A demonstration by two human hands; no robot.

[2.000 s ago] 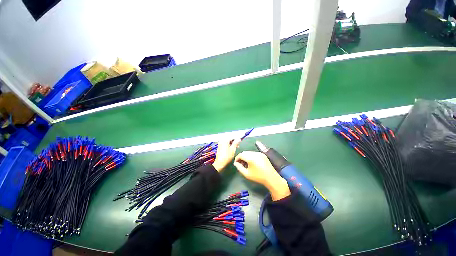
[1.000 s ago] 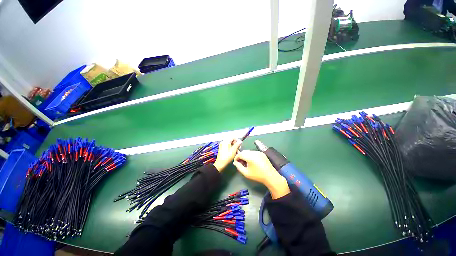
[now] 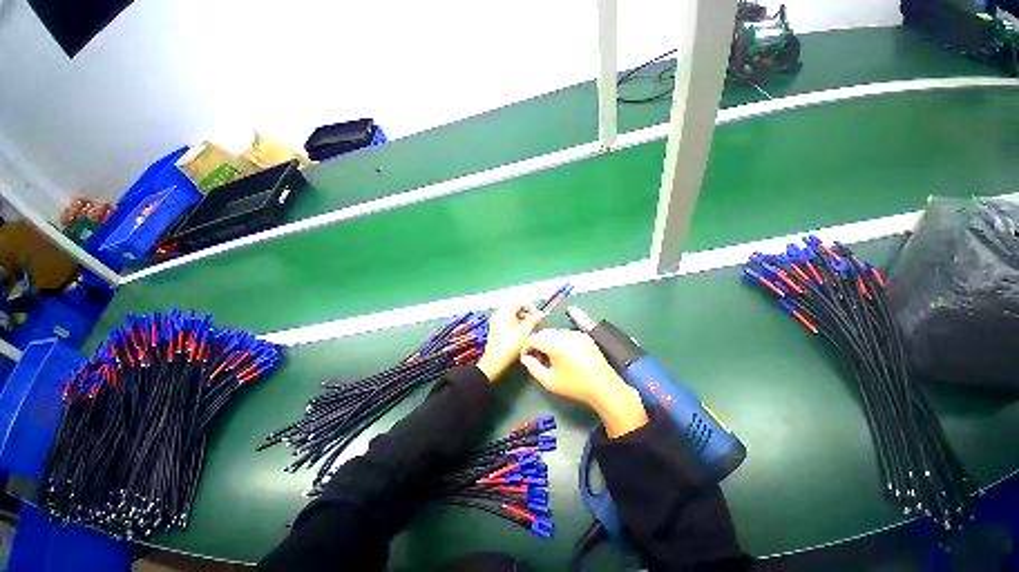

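Observation:
My left hand (image 3: 510, 339) holds a cable lead whose red and blue end (image 3: 555, 298) points up and right from the fingers, near the tip of the heat gun's nozzle. My right hand (image 3: 568, 366) is close beside it with thumb and fingers pinched together; whether it grips part of the lead is hidden. The blue heat gun (image 3: 675, 411) lies on the green bench, partly under my right forearm, its silver nozzle pointing up and left. One small cable bunch (image 3: 380, 391) lies left of my left hand. Another bunch (image 3: 510, 480) lies between my forearms, partly covered by the left sleeve.
A large cable pile (image 3: 134, 430) lies at far left. A right-hand cable bundle (image 3: 866, 358) lies beside a dark plastic bag (image 3: 963, 302). A white upright (image 3: 678, 145) stands behind the heat gun. A black tray (image 3: 240, 207) and blue bins (image 3: 145, 223) are at upper left.
The lead's end in my left hand now shows red behind the blue tip, where it looked mostly blue before. The hands have barely moved. The view has shifted slightly.

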